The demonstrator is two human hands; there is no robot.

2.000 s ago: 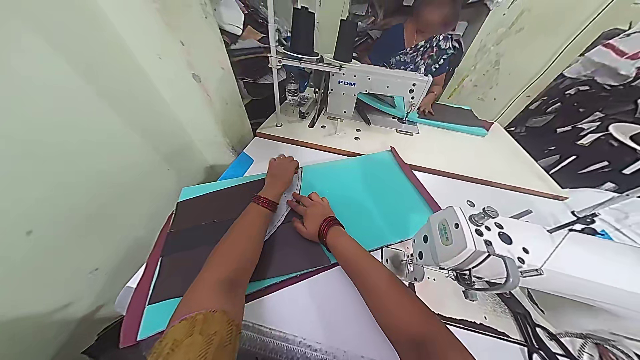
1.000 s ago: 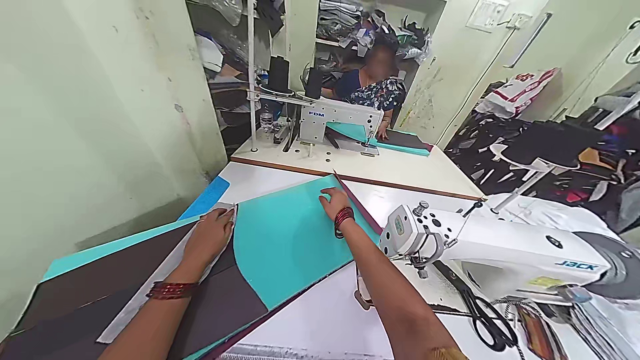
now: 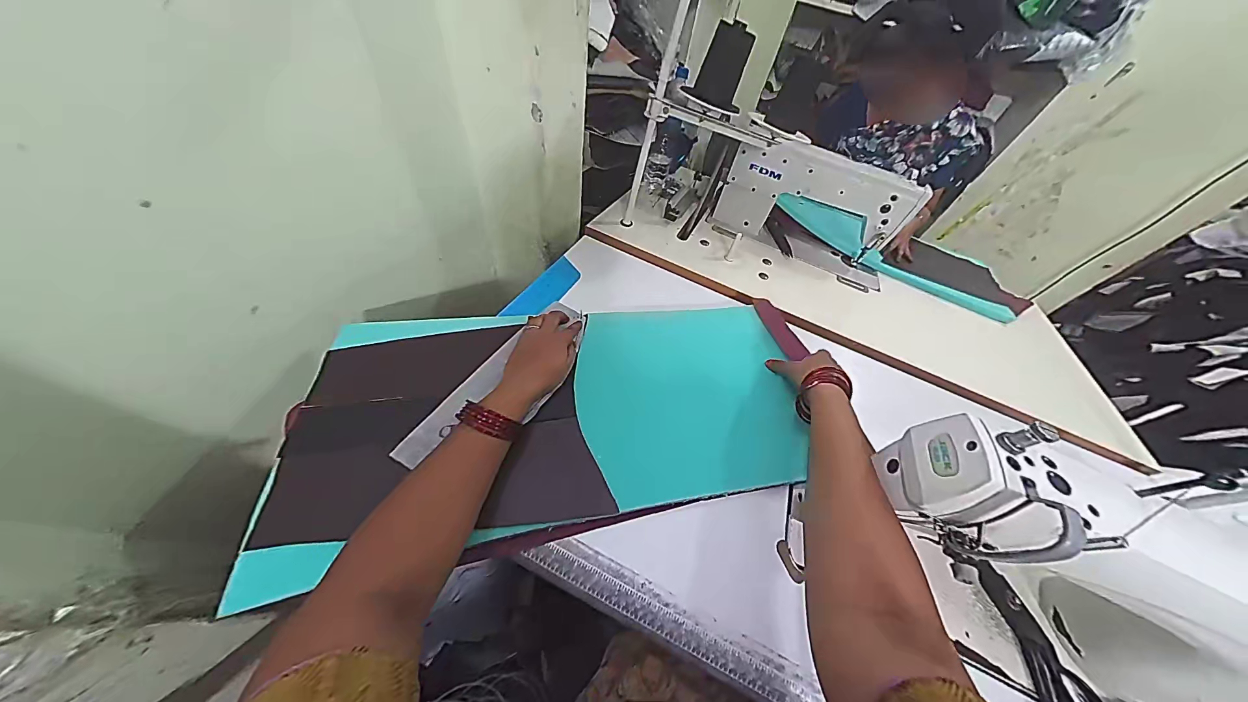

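Note:
A stack of turquoise fabric panels (image 3: 682,400) with dark brown pieces (image 3: 390,419) lies across the white table, its left part reaching past the table toward the wall. My left hand (image 3: 541,361) rests on a pale grey strip (image 3: 453,405), which looks like a ruler or stiff band, and its fingers are bent over the strip's upper end. At the right edge of the turquoise panel is my right hand (image 3: 807,375), thumb on top, fingers partly hidden at the rim. A maroon layer (image 3: 780,331) shows beyond that edge.
A white Jack sewing machine (image 3: 960,468) stands at the right, close to my right forearm. Behind, an FDM sewing machine (image 3: 819,195) stands on a cream table (image 3: 1063,409), where a co-worker's hand (image 3: 905,244) is on similar fabric. A wall (image 3: 292,175) borders the left side.
My right hand has moved from the top of the turquoise panel to its right edge. The panel stack has turned and lies more level across the view. The view has shifted.

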